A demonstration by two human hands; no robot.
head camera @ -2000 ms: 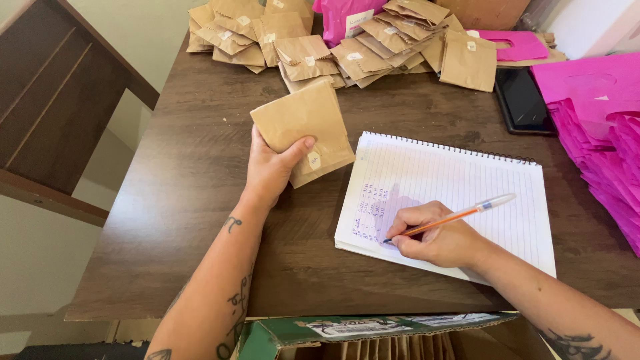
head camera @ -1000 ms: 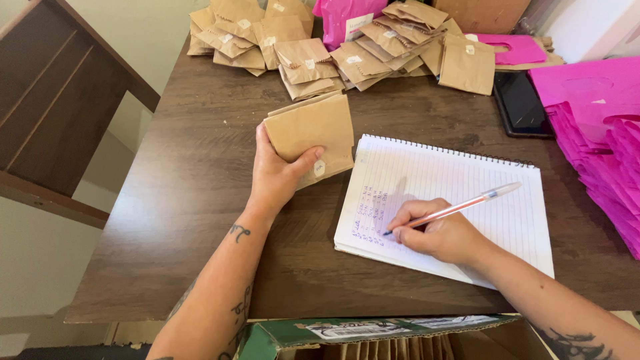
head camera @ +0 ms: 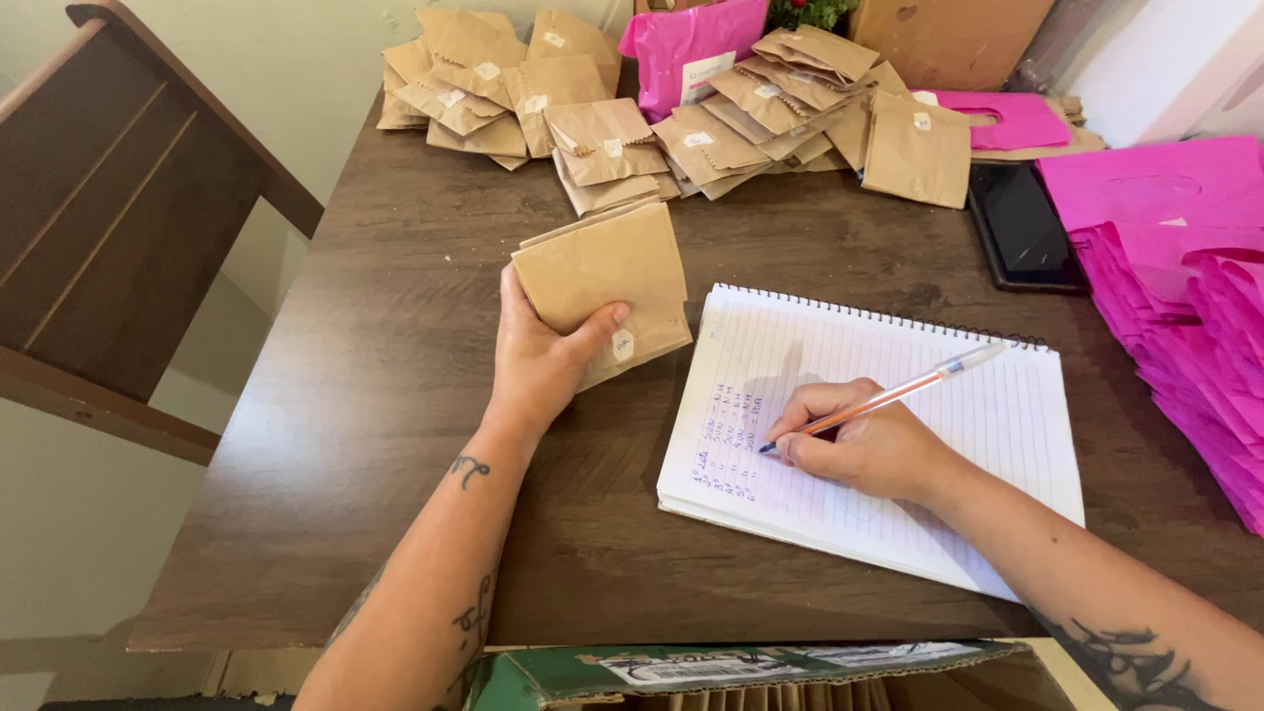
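My left hand [head camera: 553, 351] holds a small stack of folded brown paper bags [head camera: 607, 272] above the table, thumb on the front beside a small white sticker. My right hand [head camera: 859, 439] grips a ballpoint pen [head camera: 889, 395] with an orange barrel, its tip on the lined page. Under that hand lies a spiral notebook [head camera: 948, 513], turned at an angle, with rows of blue handwriting on the left part of its page. Folded paper bags with small stickers [head camera: 602, 148] lie in heaps at the back of the table.
A black smartphone [head camera: 1027, 227] lies beyond the notebook. Magenta plastic bags [head camera: 1175, 286] are piled at the right, and a magenta package [head camera: 691, 59] stands at the back. An open green cardboard box [head camera: 553, 676] holding brown paper items is below the near edge. A wooden chair [head camera: 128, 197] stands left.
The stack in my left hand is tilted differently than two seconds ago. My right hand stays at the notebook with the pen, having moved only slightly.
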